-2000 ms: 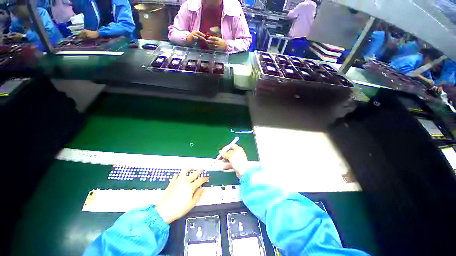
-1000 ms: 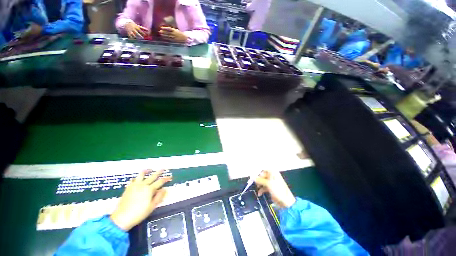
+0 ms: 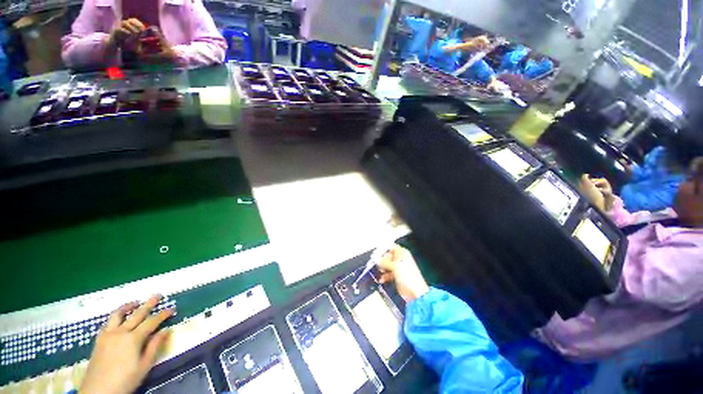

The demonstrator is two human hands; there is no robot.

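Note:
My right hand point(image 3: 401, 271) holds a thin pale stick-like tool point(image 3: 371, 264), its tip at the dark top end of the rightmost phone housing point(image 3: 378, 323). Several housings lie side by side in a black tray point(image 3: 287, 296). My left hand point(image 3: 127, 346) lies flat, fingers spread, over the dotted sticker sheet point(image 3: 58, 336) and the white sticker strip point(image 3: 223, 308); nothing is seen held in it. A small piece at the tool tip is too small to make out.
A long white strip point(image 3: 193, 271) crosses the green mat point(image 3: 116, 231). A white board point(image 3: 327, 223) lies beyond the housings. A tall black tray stack point(image 3: 478, 223) stands at right. Clear blister trays point(image 3: 301, 86) stand beyond. A person in pink point(image 3: 624, 288) is at right, another across.
The view has turned to the right. My right hand moved from the sheets to the rightmost housing and stays there with the tool. My left hand remains on the sheets.

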